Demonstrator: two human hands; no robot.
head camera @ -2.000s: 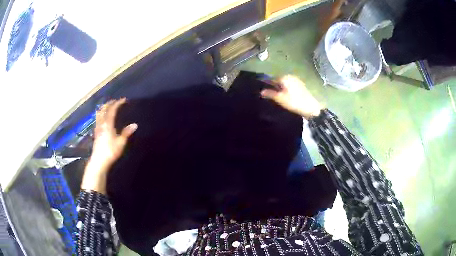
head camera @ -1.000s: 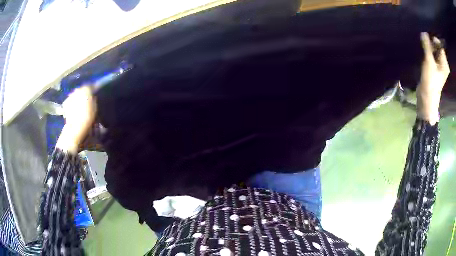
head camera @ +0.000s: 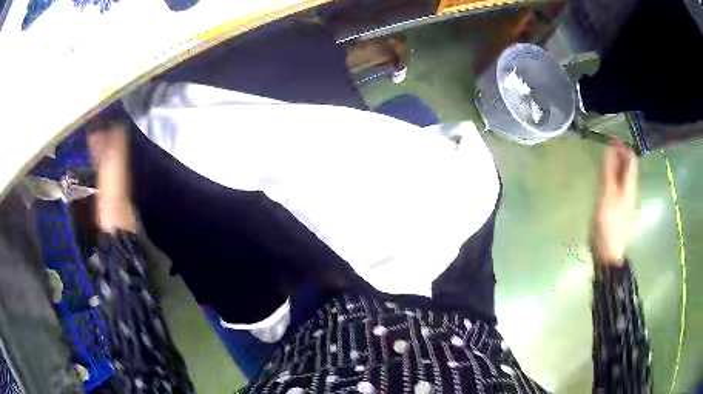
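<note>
A black garment (head camera: 216,238) lies over my lap, with its broad white lining (head camera: 331,169) turned up across the middle. A smaller white edge shows at the lower left of the black cloth. My left hand (head camera: 108,154) is blurred at the garment's left edge beside the table; whether it grips the cloth cannot be told. My right hand (head camera: 619,181) is raised out to the right, away from the garment, over the floor. It is blurred, and its fingers and anything in them cannot be made out.
The white-topped table (head camera: 146,46) with a wood edge curves across the upper left. Blue crates (head camera: 73,285) stand at the left. A clear-lined waste bin (head camera: 532,96) stands at the upper right, beside a black mass of cloth (head camera: 655,61). A yellow line runs along the green floor (head camera: 555,231).
The garment, spread wide and black a second ago, now shows its white lining. My right hand has left the cloth and come lower and inward. My left hand has stayed near the left edge.
</note>
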